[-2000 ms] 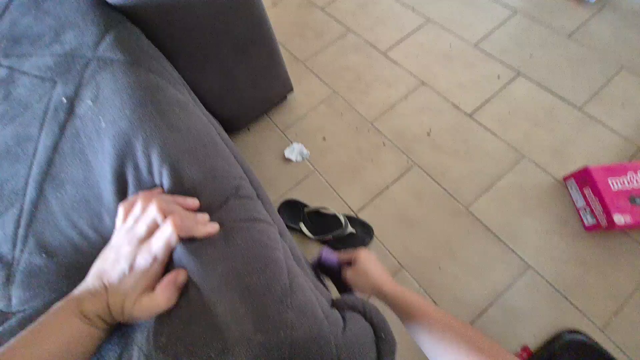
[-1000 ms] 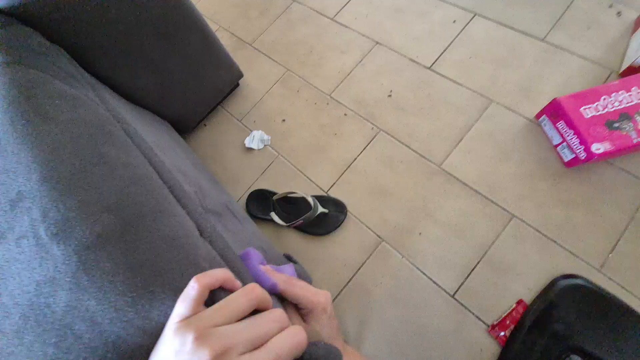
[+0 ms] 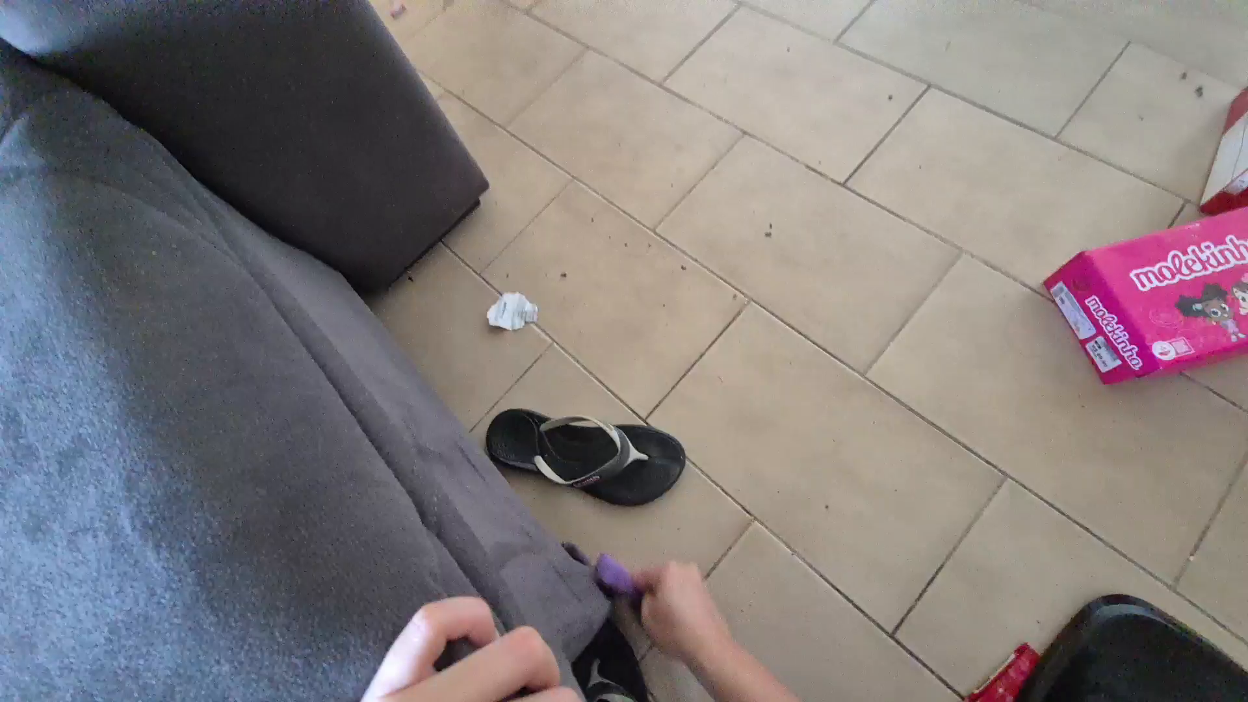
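Note:
At the bottom edge, my left hand (image 3: pixel 478 658) rests with curled fingers at the edge of the grey fabric sofa (image 3: pixel 322 439); part of it is cut off, and whether it grips the fabric is unclear. Just to its right, my right hand (image 3: pixel 682 609) is closed on a purple cloth (image 3: pixel 616 575), held close to the sofa's lower front corner. A black flip-flop with a grey and white strap (image 3: pixel 639 466) lies on the tiles above my right hand. Part of another dark flip-flop (image 3: pixel 612 673) shows between my hands, beneath the sofa edge.
A crumpled white paper (image 3: pixel 512 311) lies on the tiled floor near the dark sofa arm (image 3: pixel 322 127). At the right are a pink Molekinha box (image 3: pixel 1160 302) and part of a red and white box (image 3: pixel 1230 161). A black plastic object (image 3: pixel 1141 653) and a red wrapper (image 3: pixel 1009 675) lie lower right.
One second ago my hands were together at the sofa edge by the purple cloth; now my right hand is apart from the left, lower beside the sofa. The view has shifted.

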